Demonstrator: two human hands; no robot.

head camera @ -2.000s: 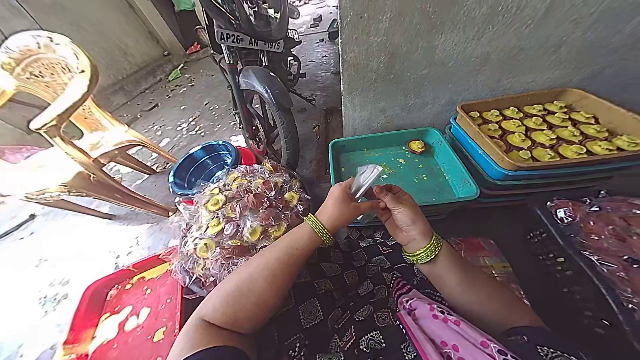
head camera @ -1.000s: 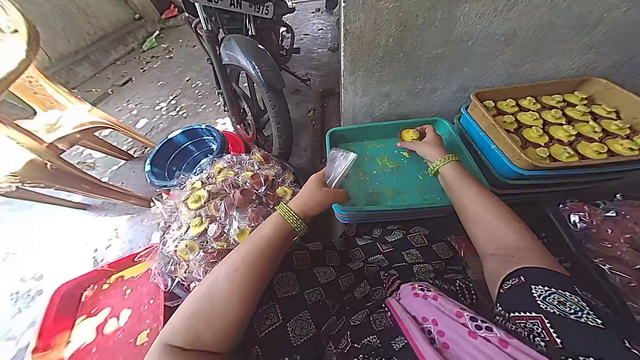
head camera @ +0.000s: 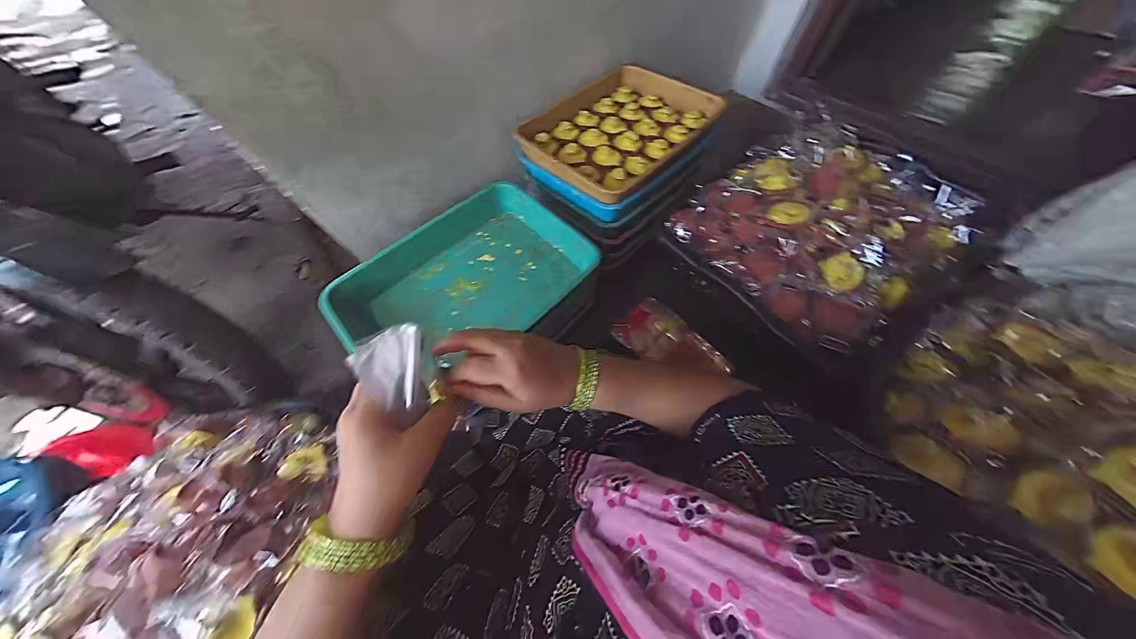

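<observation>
My left hand (head camera: 390, 444) grips a sheaf of clear plastic bags (head camera: 390, 368) that stands up above its fingers. Close against it, my right hand (head camera: 510, 368) has its fingers bent at the bags; a bit of something yellow shows between the two hands, mostly hidden. Behind my hands lies a green plastic tray (head camera: 461, 311) with yellow crumbs on its bottom. A tan tray (head camera: 621, 191) of yellow-topped round sweets rests on a stack of trays at the back.
Wrapped sweets are heaped at my lower left (head camera: 177, 532). More wrapped sweets (head camera: 816, 240) fill a dark tray on the right, with another blurred heap (head camera: 994, 426) nearer. A red packet (head camera: 670, 333) lies beyond my right forearm. A motorcycle tyre (head camera: 204, 328) stands at left, beside a wall (head camera: 373, 106).
My right hand has moved from the green tray, where it was at a yellow-topped sweet, to the bags in my left hand. That sweet no longer shows in the tray. The view has swung right.
</observation>
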